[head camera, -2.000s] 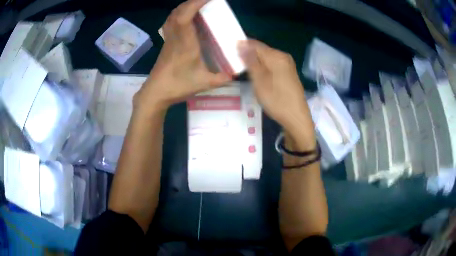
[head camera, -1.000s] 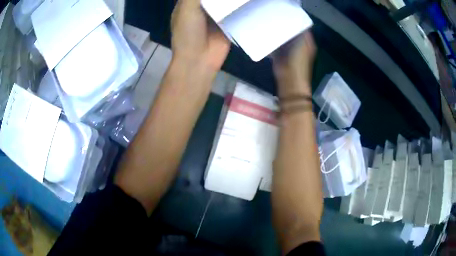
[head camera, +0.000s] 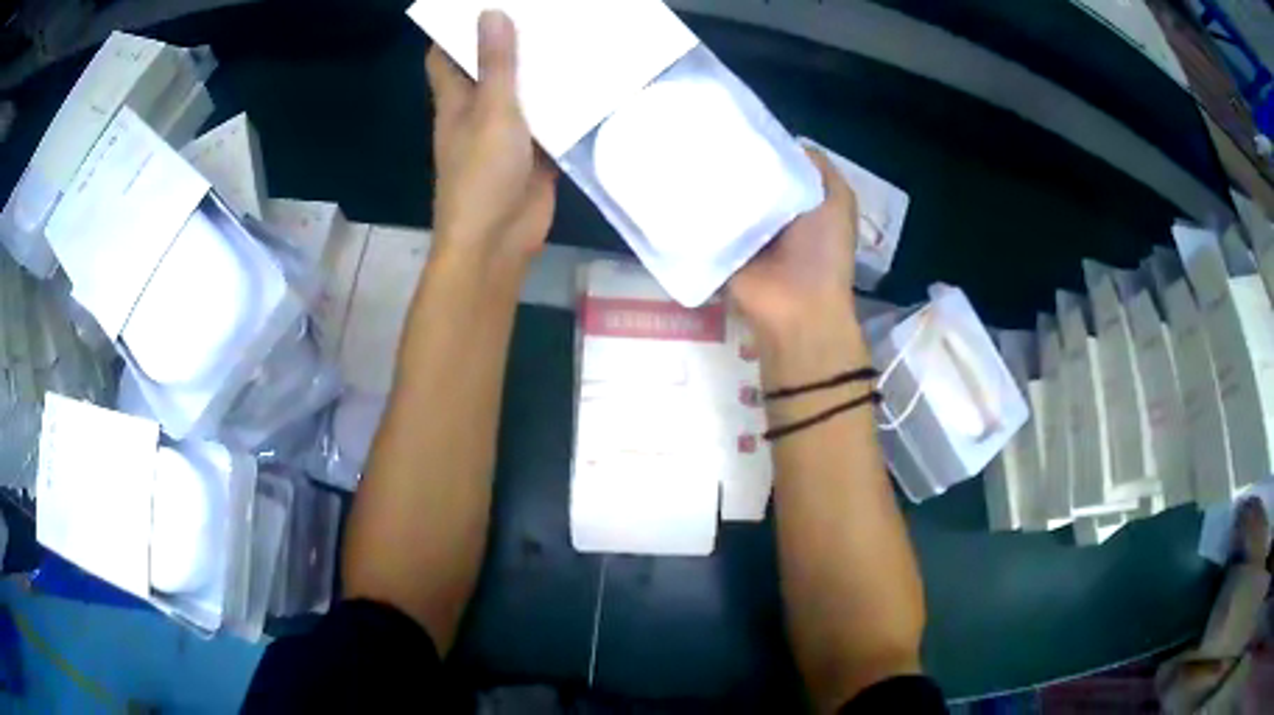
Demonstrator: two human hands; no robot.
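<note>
A white carton sleeve (head camera: 559, 56) covers the upper left half of a clear blister tray (head camera: 694, 179) holding a rounded white device. My left hand (head camera: 489, 154) grips the sleeve end, thumb on top. My right hand (head camera: 806, 252) holds the tray's lower right corner, its fingers partly hidden under it. Flat carton blanks (head camera: 647, 433) with a red band and red squares lie in a pile at the centre, below the held pack.
Half-sleeved packs (head camera: 98, 496) are piled at left. A tray with cable (head camera: 964, 384) stands right of my right wrist, another behind that hand. Sleeved packs (head camera: 1118, 391) lean in a row at right. Another person's hand (head camera: 1236, 538) shows at the lower right edge.
The sleeve was held apart at the top of the view; now it covers half of the tray between my hands. The pack is lower and more of the tray shows. The camera view has turned.
</note>
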